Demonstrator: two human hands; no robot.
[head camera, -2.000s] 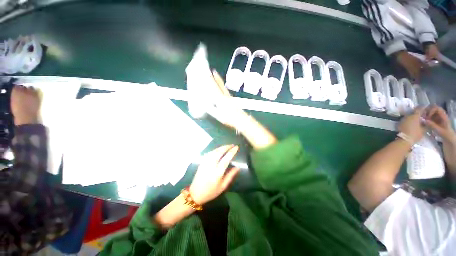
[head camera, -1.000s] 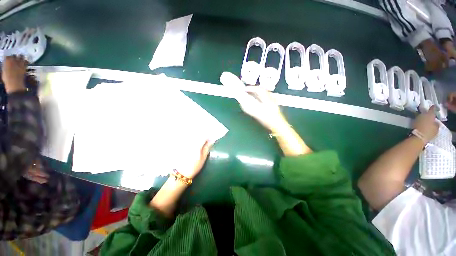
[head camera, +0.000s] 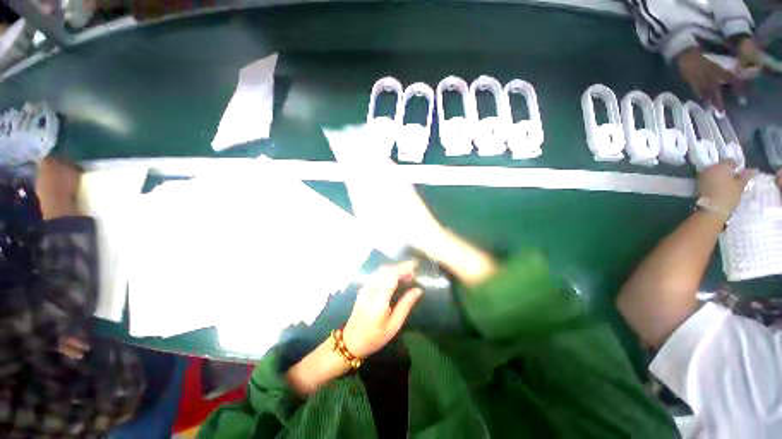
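Observation:
My right hand (head camera: 416, 219) is blurred and overexposed. It holds a white protective bag (head camera: 360, 163) that reaches over the white strip; whether a housing is inside cannot be told. My left hand (head camera: 377, 313) is beside the right corner of the bright white bag stack (head camera: 231, 249), fingers apart, with nothing visible in it. Several bare white housings (head camera: 489, 116) stand in a row beyond the strip, the leftmost close to the held bag. A wrapped unit (head camera: 247, 103) lies to their left.
The white dividing strip (head camera: 557, 179) crosses the green surface. More housings (head camera: 641, 129) stand at the right, by a neighbour's hand (head camera: 722, 184) and a white grid sheet (head camera: 754, 236). A plaid-sleeved neighbour (head camera: 69, 257) is at the left, a striped-sleeved person (head camera: 677, 30) across.
My right hand has moved back from the housings toward me and now holds the white bag. My left hand has come off the stack's corner. The view has shifted, moving the rows left in the picture.

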